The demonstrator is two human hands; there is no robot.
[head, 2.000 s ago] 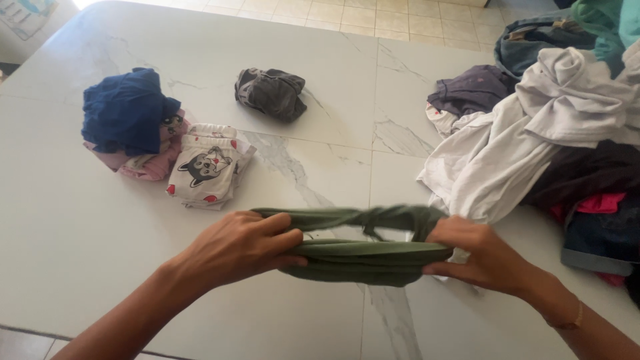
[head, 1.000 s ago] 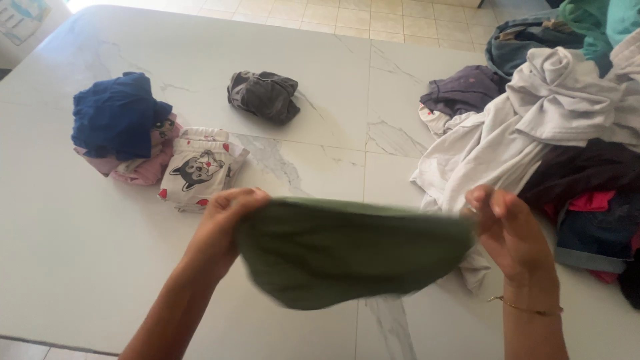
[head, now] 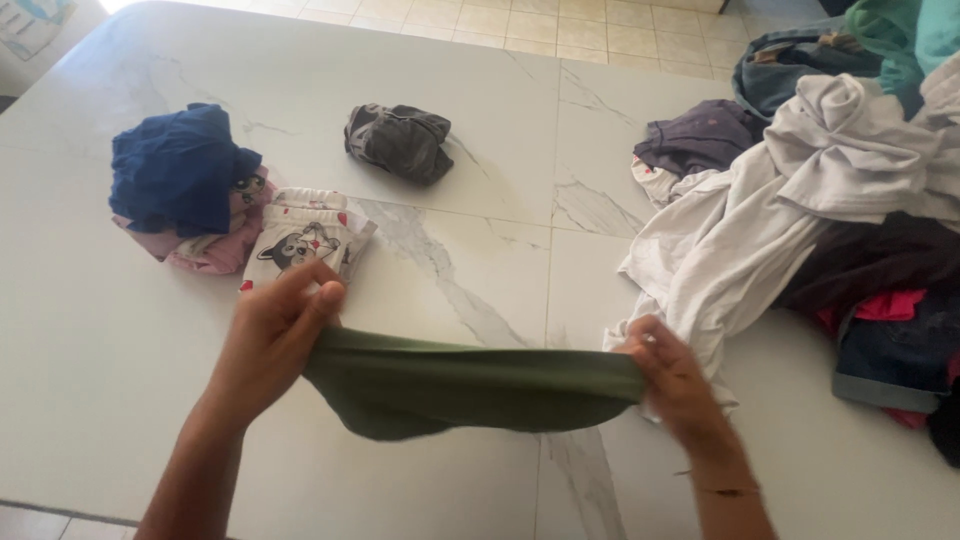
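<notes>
A dark green cloth garment (head: 472, 386) is stretched level between my two hands above the table, its lower edge hanging free. My left hand (head: 281, 334) grips its left end, close in front of a white folded garment with a cartoon animal print (head: 296, 244). At the other end my right hand (head: 667, 375) pinches the upper corner, slightly blurred, near the lower part of a white garment (head: 712, 247). Which kind of garment the green one is, I cannot tell.
On the marble-patterned table (head: 420, 480), a blue cloth bundle (head: 176, 169) rests on pink garments (head: 214, 251) at the left. A dark grey folded bundle (head: 401, 142) lies at the back middle. Mixed clothes, with jeans (head: 795, 64) and a purple-grey garment (head: 694, 139), are heaped at the right.
Two seconds ago the green garment was bunched in a loose loop between my hands; now it hangs as a flat, stretched panel. Both hands still hold its ends.
</notes>
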